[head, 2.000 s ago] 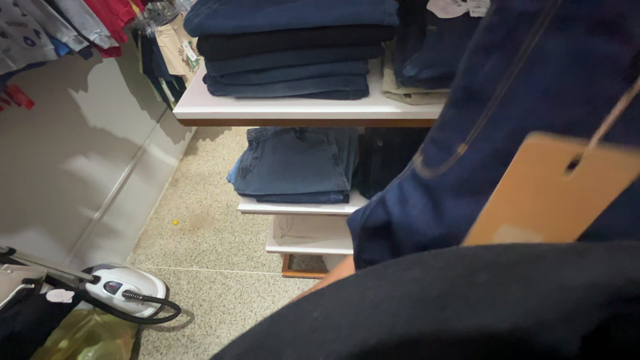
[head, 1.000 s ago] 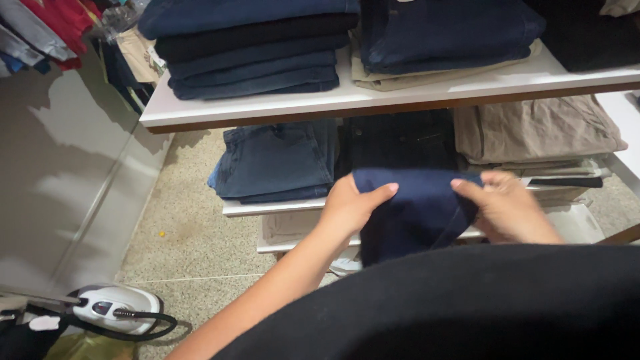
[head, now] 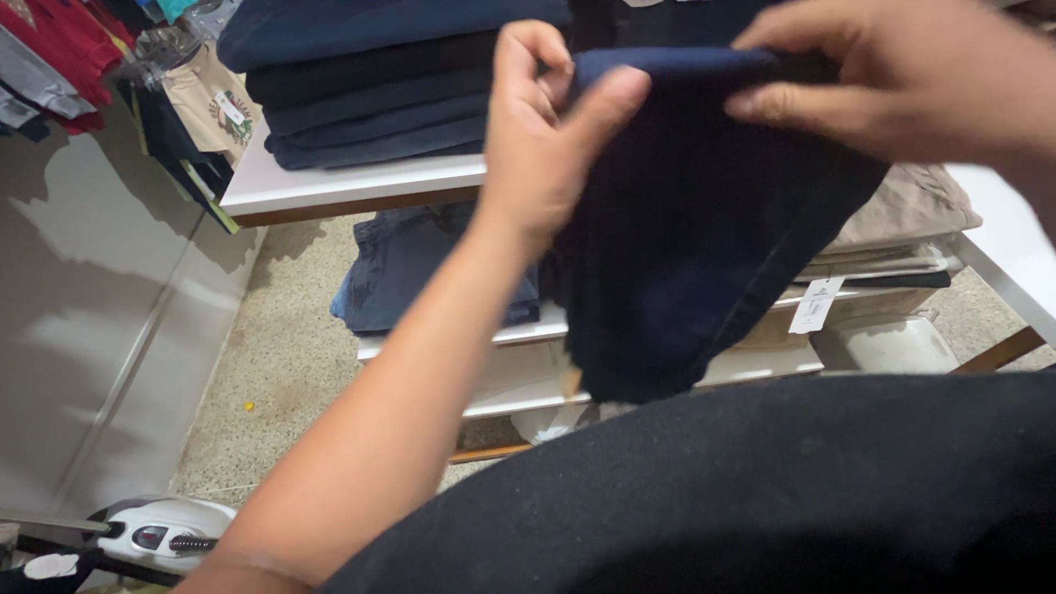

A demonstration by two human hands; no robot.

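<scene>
A dark blue folded garment [head: 701, 223], which looks like denim trousers, hangs from both hands in front of the shelves. My left hand [head: 553, 124] pinches its upper left edge between thumb and fingers. My right hand [head: 850, 82], blurred, has thumb and fingers at its upper right edge. Behind the left hand, a stack of folded dark trousers [head: 379, 91] lies on the upper white shelf [head: 355, 181]. Folded blue jeans [head: 404, 272] lie on a lower shelf, partly hidden by my left forearm.
Folded beige trousers [head: 907, 210] with a white tag [head: 817, 305] lie at the right. Clothes hang at the upper left, including a beige shirt [head: 206, 103]. A white corded appliance [head: 165, 528] stands on the speckled floor [head: 272, 355], beside the pale wall [head: 91, 289].
Both hands have moved up with the dark blue garment, which now hangs before the upper shelf. Two seconds ago denim with an orange tag filled the right side; that tag is no longer visible.
</scene>
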